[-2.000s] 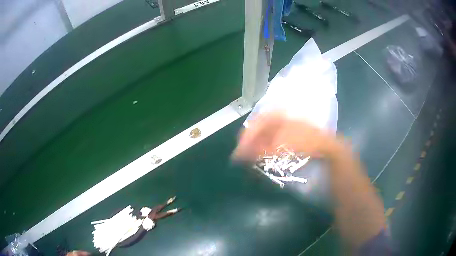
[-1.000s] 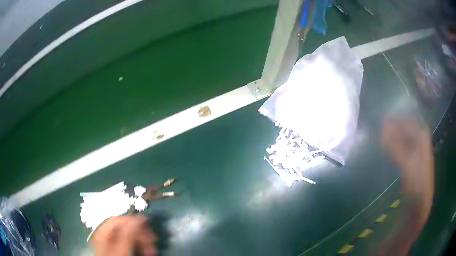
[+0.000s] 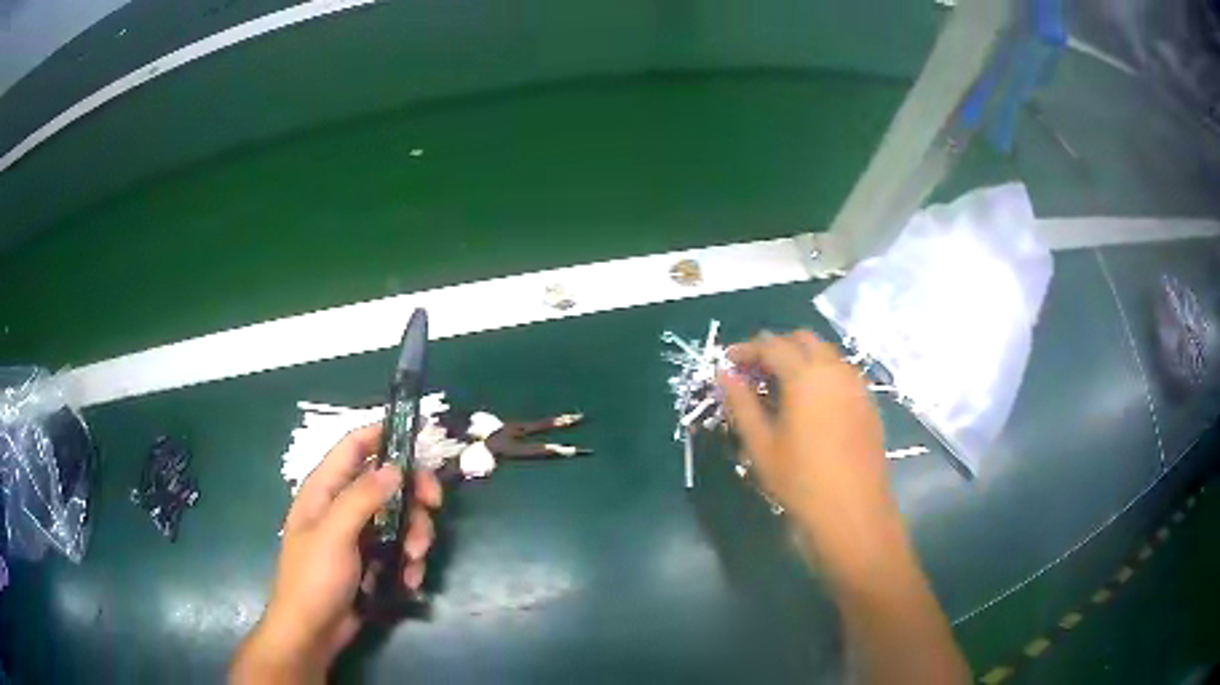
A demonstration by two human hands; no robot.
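My left hand (image 3: 345,533) holds a black tapered housing (image 3: 397,442) upright, its narrow grey nose pointing up and its open side showing inner parts. A stack of white strips (image 3: 319,435) lies behind that hand, partly hidden. My right hand (image 3: 807,426) is over the pile of small white parts (image 3: 696,377), fingertips down at the pile's right side. The fingers are bent and I cannot tell whether they grip a part.
Brown-and-white leads (image 3: 515,439) lie beside the strips. A black heap (image 3: 163,488) and clear bag (image 3: 47,462) are at left. A white bag (image 3: 957,315) is at right. A pale rail (image 3: 254,345) runs behind, with a post (image 3: 910,134).
The view has shifted. My left hand now holds the black housing above the bench by the strips. My right hand has moved left from the far right to the white parts.
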